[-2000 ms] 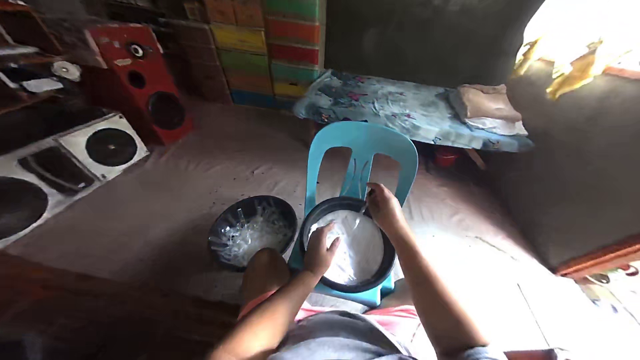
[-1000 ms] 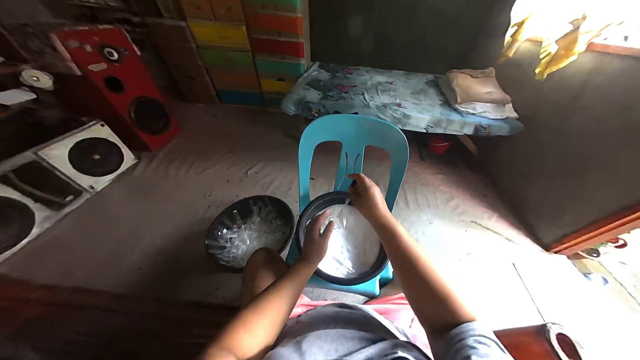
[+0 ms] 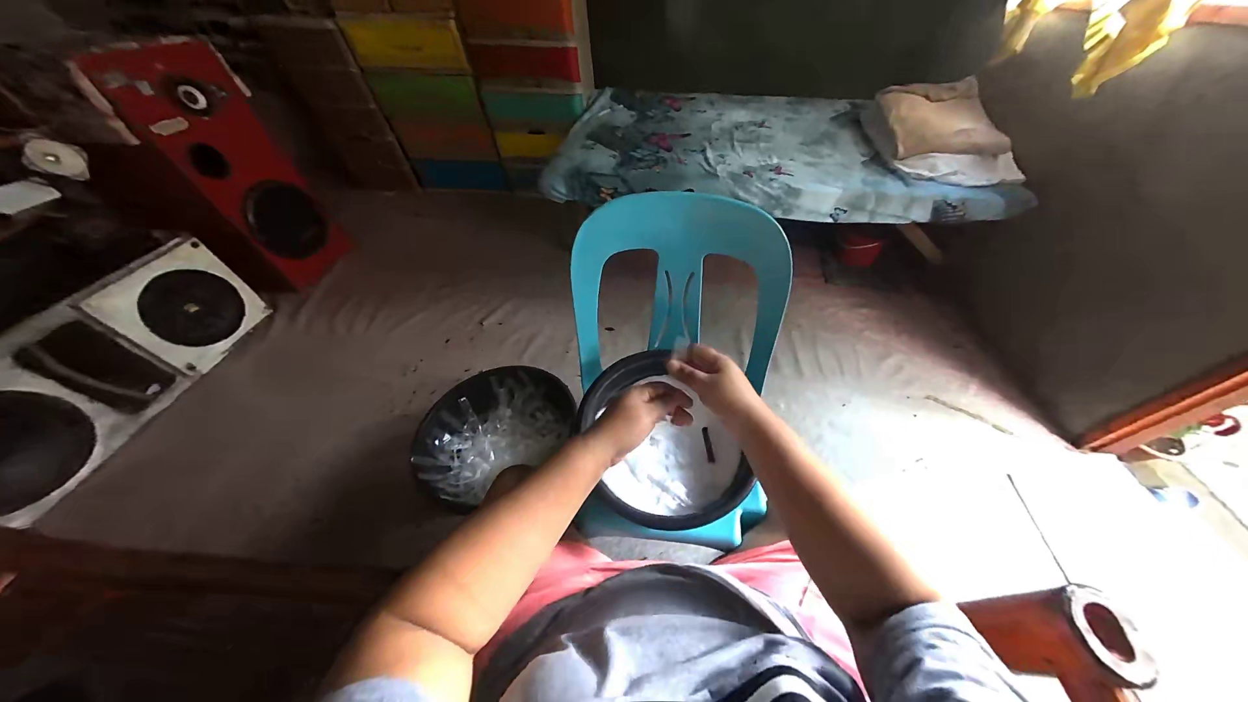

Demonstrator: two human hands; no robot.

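Observation:
A round black basin (image 3: 746, 483) with white contents (image 3: 673, 478) stands on the seat of a teal plastic chair (image 3: 682, 219). Over its left part is my left hand (image 3: 643, 419), fingers bent; whether it holds anything is unclear. My right hand (image 3: 712, 378) is at the basin's far rim, thumb and fingers pinched on a small clear plastic piece (image 3: 682, 346). A short dark stick-like object (image 3: 709, 446) lies on the white contents. To the left, a second black basin (image 3: 421, 468) holds many clear plastic strips or small bags (image 3: 487, 439).
A red speaker (image 3: 219, 156) and a white-fronted speaker (image 3: 156, 312) stand at the left. Behind the chair is a low bench with a floral cloth (image 3: 721, 146) and pillows (image 3: 941, 132). Coloured drawers (image 3: 419, 97) stand at the back. An orange-red tubular end (image 3: 1063, 634) is at lower right.
The dark stick-like object now shows on the white contents. My left hand has moved closer to my right hand. The view has shifted slightly.

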